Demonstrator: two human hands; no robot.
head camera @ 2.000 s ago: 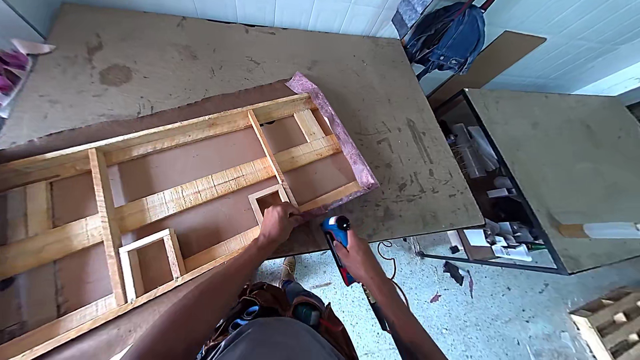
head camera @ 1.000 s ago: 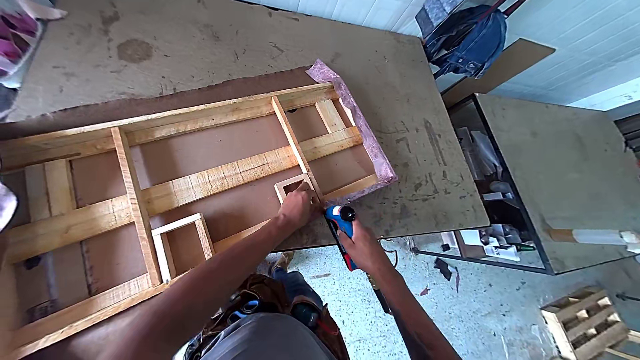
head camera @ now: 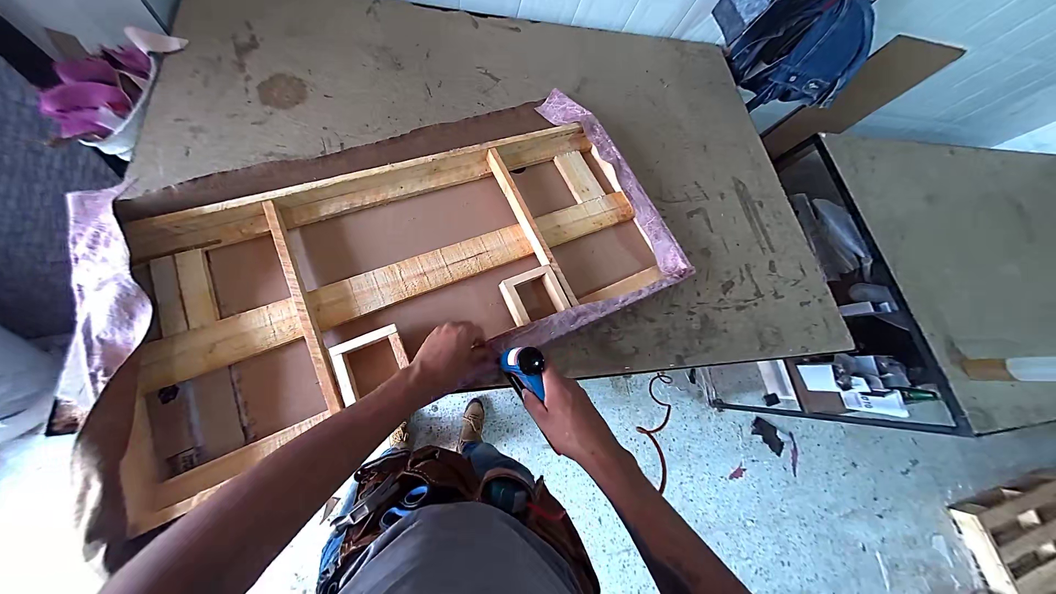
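Observation:
A wooden frame with crosspieces and small inset wooden squares lies on brown upholstery fabric on the workbench. Purple-toned fabric wraps its right end and part of the near edge. My left hand grips the fabric at the near edge, between the two small squares; its fingertips are partly hidden. Just right of it, my right hand holds a blue and black pneumatic staple gun, its head close to the fabric edge.
The workbench runs beyond the frame. A second table with a cluttered shelf stands at right. A red air hose hangs over the speckled floor. A wooden pallet is at lower right, a bag of pink fabric at upper left.
Both hands have moved left along the frame's near edge, away from the right corner, the staple gun with them. Fabric now lies folded over the near edge by the right small square. The view has shifted.

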